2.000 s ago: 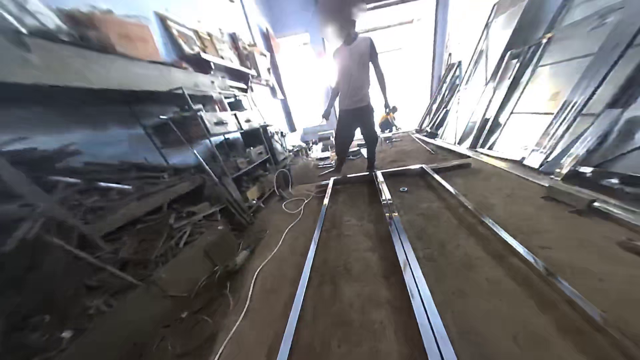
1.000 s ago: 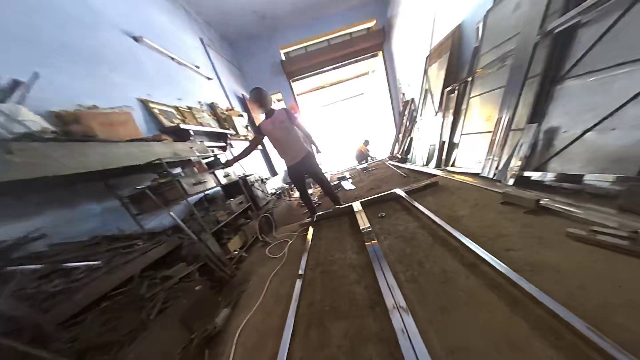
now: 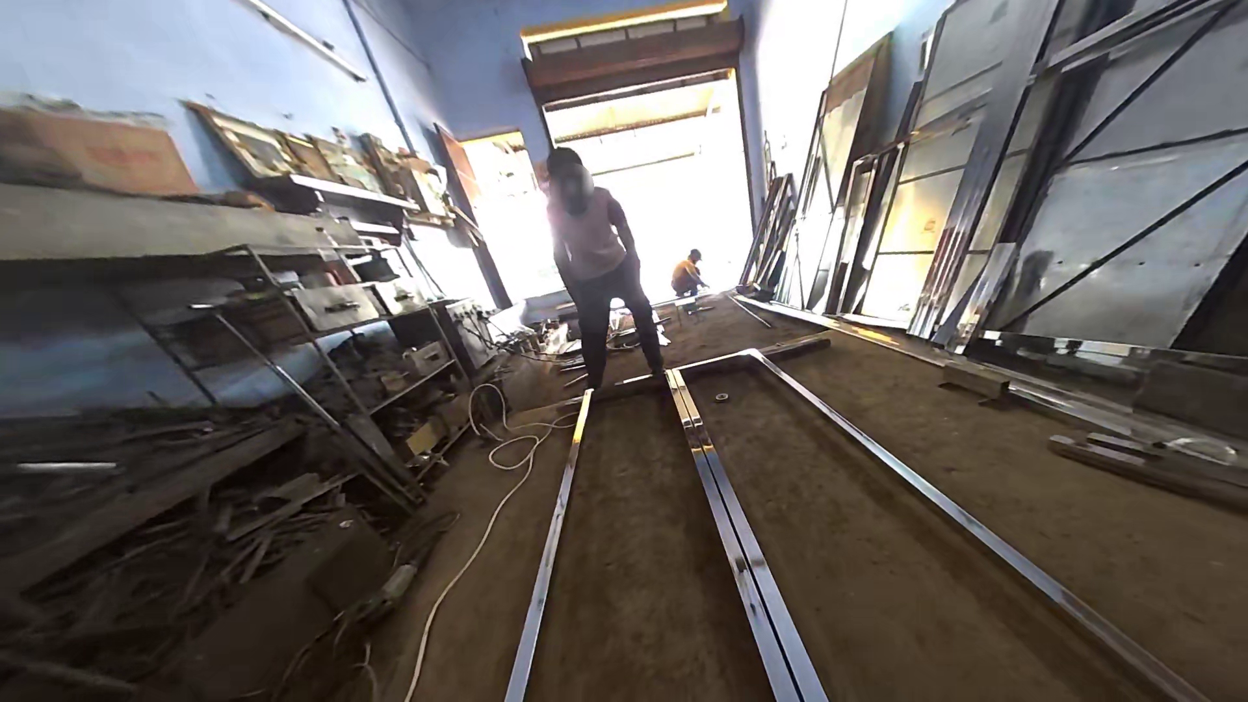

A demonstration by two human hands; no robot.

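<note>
Neither of my hands shows in the head view. Long metal bars lie on the dirt-brown floor in front of me: one at the left, a close-set pair in the middle and one slanting off to the right. Their far ends meet a crosspiece. A small ring-shaped thing lies between the middle pair and the right bar. At the far end a person in a light top and dark trousers stands upright, arms down, feet near the crosspiece.
A pale cable snakes along the floor left of the bars. Metal shelving and a heap of scrap line the left side. Framed panels lean along the right wall. Another person crouches near the bright doorway.
The standing person had an arm stretched toward the left shelves one second ago; now both arms hang down. The view has tilted up since the earliest frame.
</note>
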